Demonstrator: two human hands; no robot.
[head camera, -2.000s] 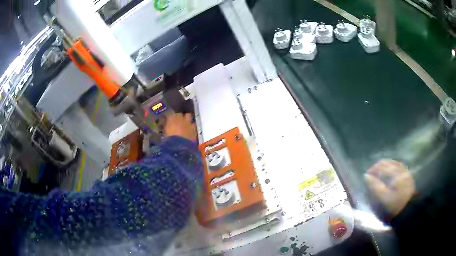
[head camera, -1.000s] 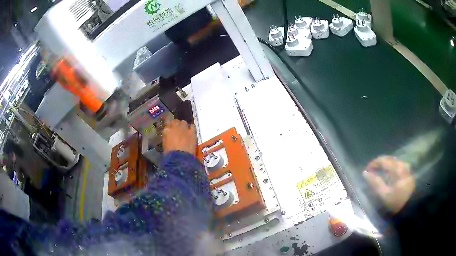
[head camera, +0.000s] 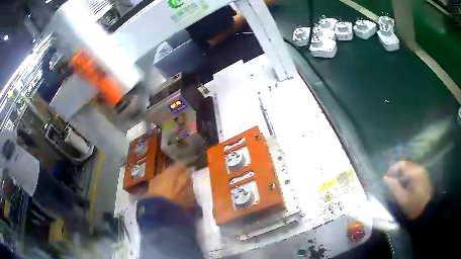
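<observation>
The right orange fixture [head camera: 221, 189] sits on the white machine table with two white plug adapters [head camera: 236, 159] in its openings, pins up. The left orange fixture [head camera: 132, 174] also holds white adapters. My left hand [head camera: 174, 184] is blurred between the two fixtures, in front of the grey screw feeder [head camera: 169, 114]; its finger state is unclear. My right hand [head camera: 409, 189] is at the right, over the dark green surface, fingers curled; whether it holds something is unclear. The orange screwdriver [head camera: 98, 78] hangs blurred at upper left.
Several loose white adapters stand on the green conveyor [head camera: 364, 76] at upper right. A red emergency stop [head camera: 356, 231] is at the machine's front right corner. The white gantry post [head camera: 270, 40] rises behind the table. Another person's forearm [head camera: 227, 35] shows behind the gantry.
My left hand has moved from the screw feeder down towards the front, uncovering the feeder. The view has shifted slightly. My right hand stays at the right with curled fingers.
</observation>
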